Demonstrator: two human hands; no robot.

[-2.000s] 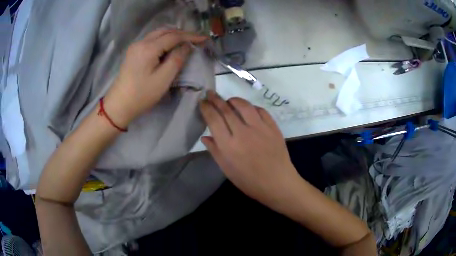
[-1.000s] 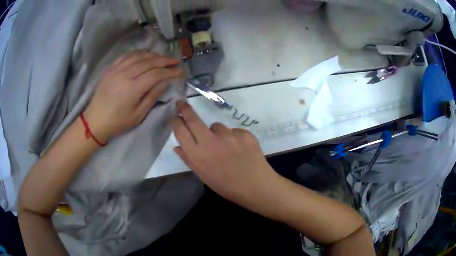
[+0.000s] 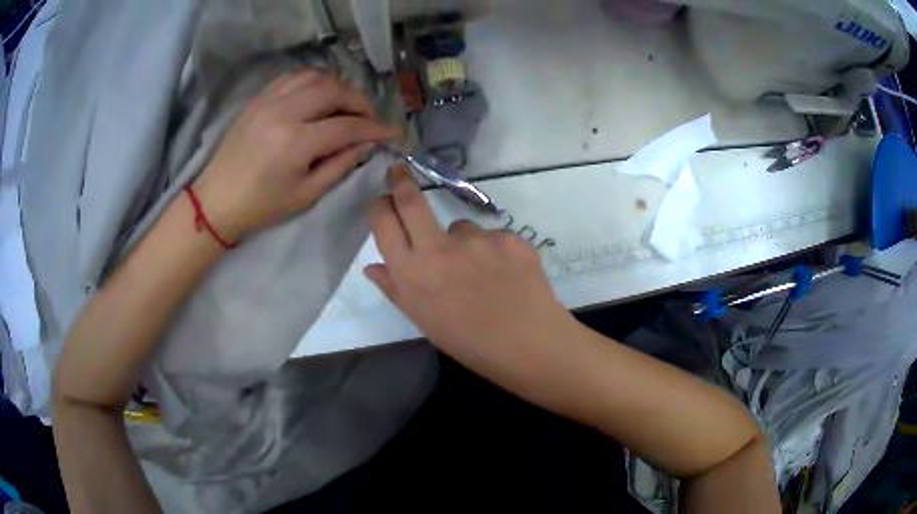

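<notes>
The light grey garment cloth (image 3: 271, 311) lies under the sewing machine's presser foot area and drapes over the table's front edge. My left hand (image 3: 292, 151) grips the cloth, thumb and fingertips together close in front of the foot. My right hand (image 3: 468, 281) has its fingertips on the cloth's right edge, just below the left fingertips. The shiny narrow metal piece (image 3: 457, 187) with a wavy wire end lies at the right fingertips. The needle and the stitch line are too small or hidden to tell.
The grey edge guide block (image 3: 449, 120) stands right of the foot. White strips (image 3: 676, 216) and thread snips (image 3: 796, 153) lie on the machine bed (image 3: 563, 90). A measuring tape (image 3: 744, 229) runs along the front edge. A clamp rod (image 3: 759, 291) and hanging grey cloth (image 3: 814, 351) are at right.
The view has shifted. The left fingertips have pinched together at the cloth near the foot, and the right hand has moved up beside them. The slit-like fold seen earlier between the hands no longer shows.
</notes>
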